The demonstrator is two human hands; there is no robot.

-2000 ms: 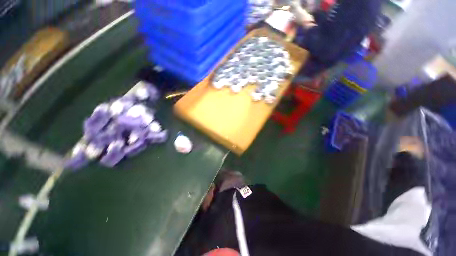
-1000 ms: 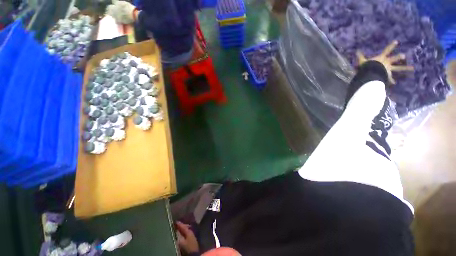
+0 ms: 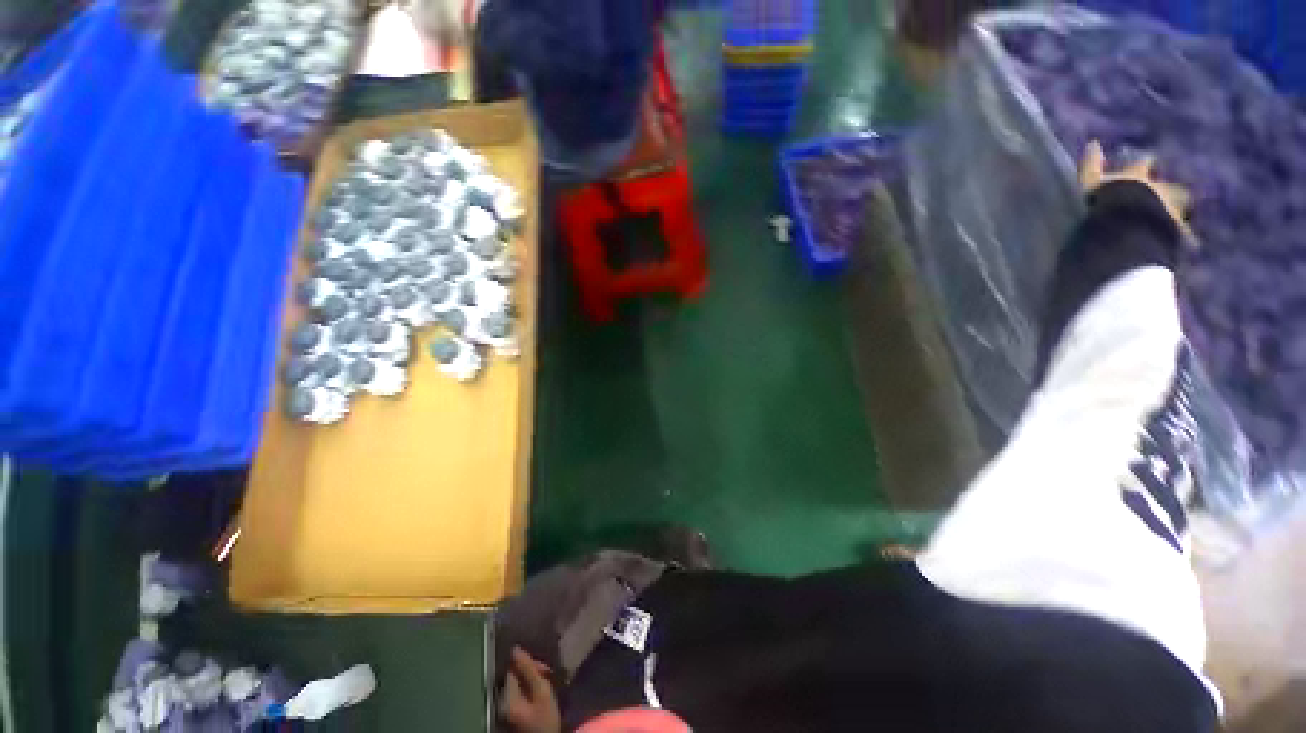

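Note:
My right hand (image 3: 1142, 189) reaches into a large lined carton (image 3: 945, 244) at the upper right. Its fingers are bent among the purple moulded parts (image 3: 1225, 158), and whether they hold one is hidden. My left hand (image 3: 530, 695) is at the bottom, small and partly covered, beside the bench edge; its grip is unclear. A shallow cardboard tray (image 3: 387, 530) holds white-and-grey pieces (image 3: 408, 236) in its far part. A white glue bottle (image 3: 332, 692) lies on the bench next to purple-and-white pieces (image 3: 186, 695) at the lower left.
Stacked blue crates (image 3: 136, 272) stand left of the tray. A red stool (image 3: 635, 244), a small blue crate (image 3: 838, 201) of purple parts and more blue crates (image 3: 768, 65) are on the green floor. Another person's dark sleeve (image 3: 573, 72) is beyond the tray.
The view has swung from the bench towards the carton, then shifted slightly. My right hand, spread over the purple parts a second ago, now has its fingers drawn in and partly hidden.

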